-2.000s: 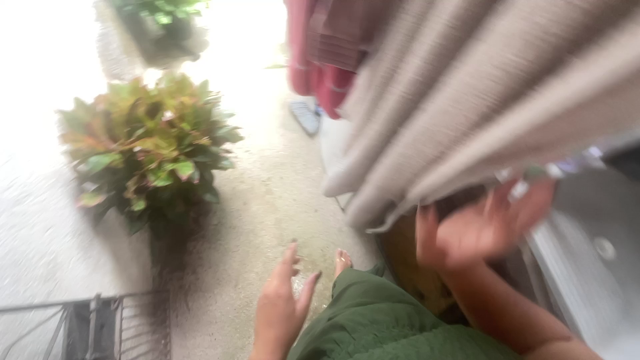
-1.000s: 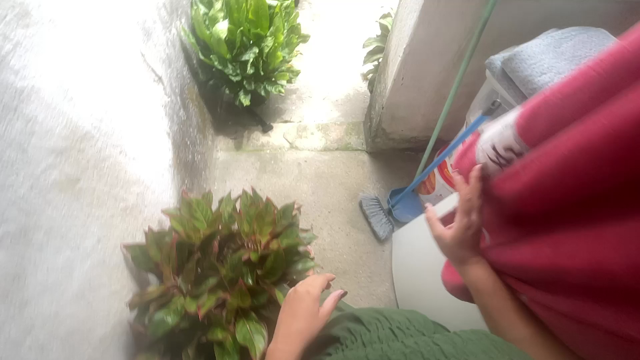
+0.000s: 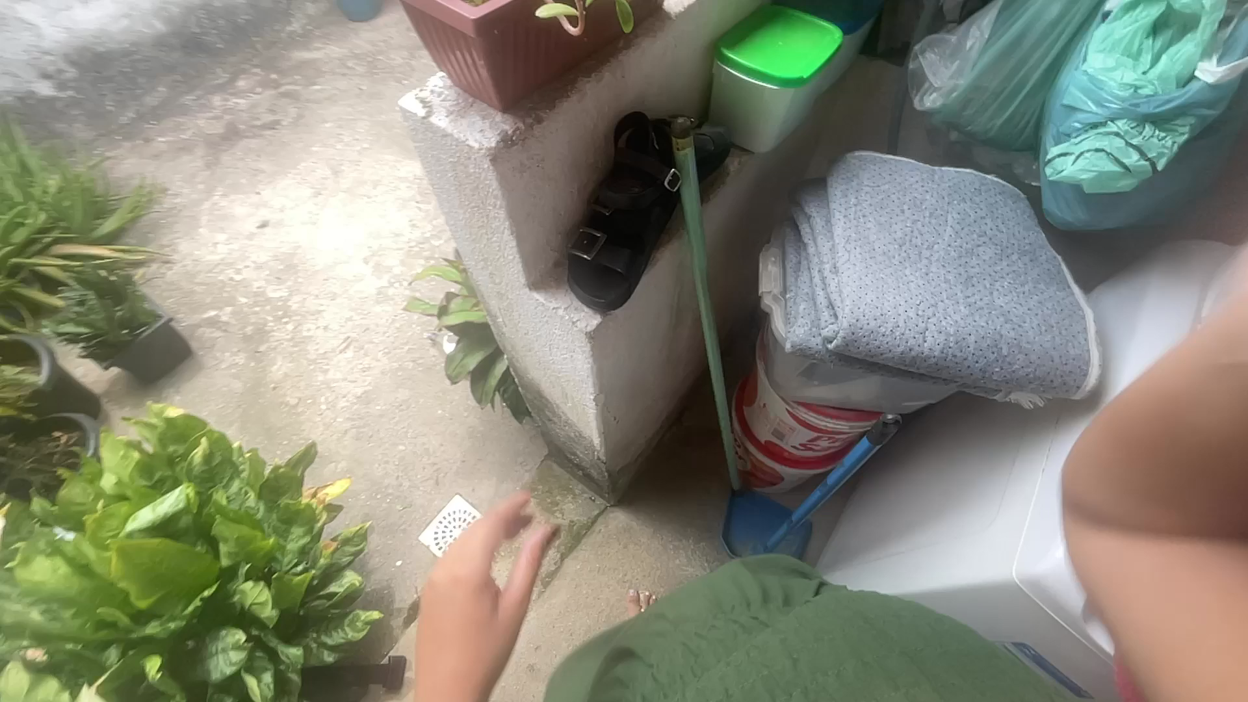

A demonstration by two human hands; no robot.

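My left hand [image 3: 473,595] hangs at the lower centre with its fingers apart and nothing in it, above the concrete floor beside a square floor drain cover [image 3: 449,525]. My right arm crosses the right edge, and its hand is outside the view. Near that arm is a white appliance or tub [image 3: 936,507]. A folded grey-blue textile [image 3: 936,273] lies on a clear container over a red and white bucket [image 3: 799,429]. A green pole [image 3: 704,292] leans on the wall, its lower end at a blue dustpan [image 3: 751,522].
Black sandals [image 3: 624,219] rest on a stepped low wall [image 3: 526,205], with a terracotta-coloured planter [image 3: 497,49] and a green-lidded container [image 3: 775,78]. Filled plastic bags [image 3: 1121,127] are at upper right. A leafy plant [image 3: 185,556] stands at lower left, and potted plants [image 3: 146,341] line the left edge.
The view has shifted strongly. My right hand, near the red cloth one second ago, has left the view. Sandals, the planter and the bags now show.
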